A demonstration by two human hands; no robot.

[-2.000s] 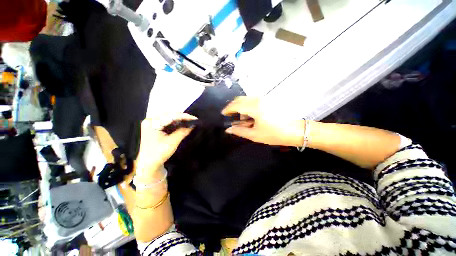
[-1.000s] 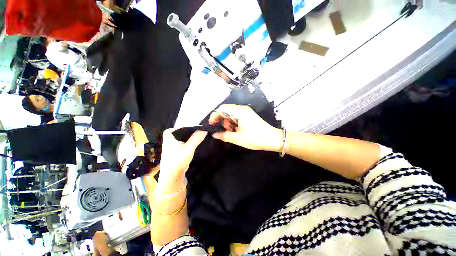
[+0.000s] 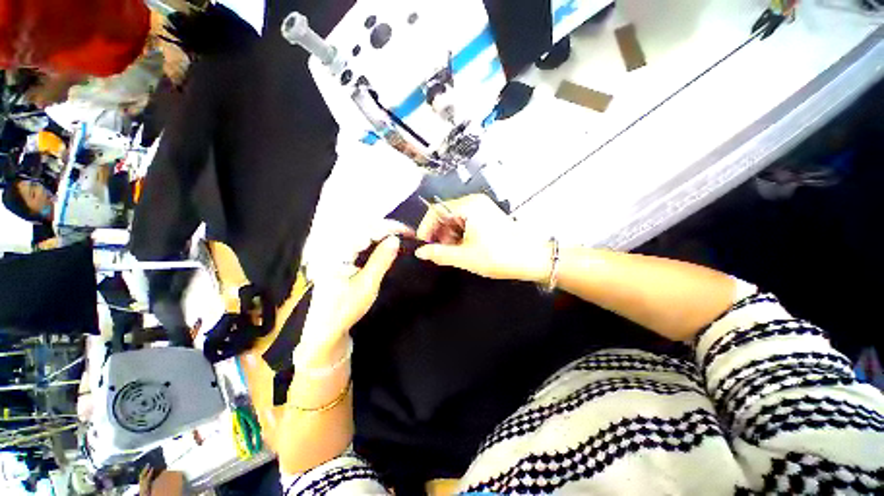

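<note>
A black garment panel [image 3: 436, 339] lies over my lap and up to the table edge below the needle. My left hand [image 3: 354, 276] pinches a fold of the black cloth between thumb and fingers. My right hand [image 3: 475, 240] is close beside it, thumb and fingertips at the same fold, with thin silver prongs [image 3: 438, 205] sticking out of it. The white sewing machine head [image 3: 388, 48] stands above my hands, its presser foot area [image 3: 457, 150] just beyond them. The cloth inside my fingertips is mostly hidden.
Two brown card pieces [image 3: 584, 95] lie on the white table [image 3: 630, 145]. A black looped bundle [image 3: 237, 325] rests on cardboard [image 3: 231, 271] at left. More black cloth [image 3: 257, 145] hangs beyond the machine's left. A grey vented box [image 3: 160, 397] stands lower left. Other people are at the far left.
Since a second ago the view has shifted, moving the scene left. The cloth between my hands now shows less, bunched at my left fingertips, and the silver prongs stand out more from my right hand.
</note>
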